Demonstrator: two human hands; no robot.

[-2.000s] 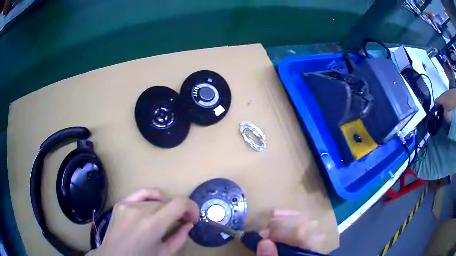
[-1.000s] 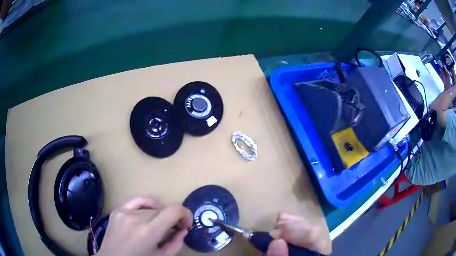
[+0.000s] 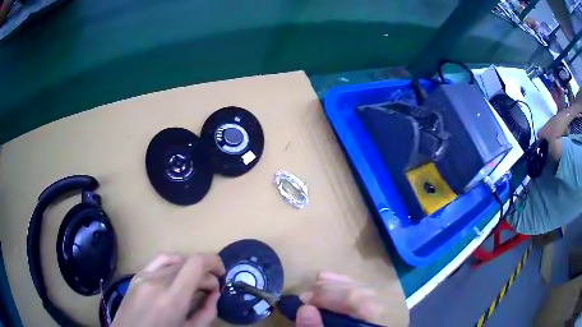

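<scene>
A flat black speaker driver (image 3: 263, 263) with a silver centre and small white label lies on the cardboard sheet (image 3: 332, 243) at the lower middle. My right hand (image 3: 332, 300) is closed around the dark handle of a soldering iron (image 3: 290, 306); its tip is at the silver ring's left side. My left hand (image 3: 169, 290) is at the driver's left edge, fingertips pinched together; a thin lead wire seems to be between them, but this is blurred. The headphone (image 3: 87, 249) lies at the left, partly hidden by my left hand, with thin red wires (image 3: 103, 300) at its lower cup.
Two more speaker drivers (image 3: 179, 166) overlap above. A silvery oval coil (image 3: 291, 189) lies to their right. A blue tray (image 3: 408, 252) at right holds a grey-black box, iron stand and yellow sponge (image 3: 440, 199). A person (image 3: 555, 185) is at the far right, near a red stool (image 3: 498, 246).
The view has shifted, so the tray and drivers appear further left. The iron's tip has moved from the silver centre to the ring's left side. My left hand stays at the driver's edge.
</scene>
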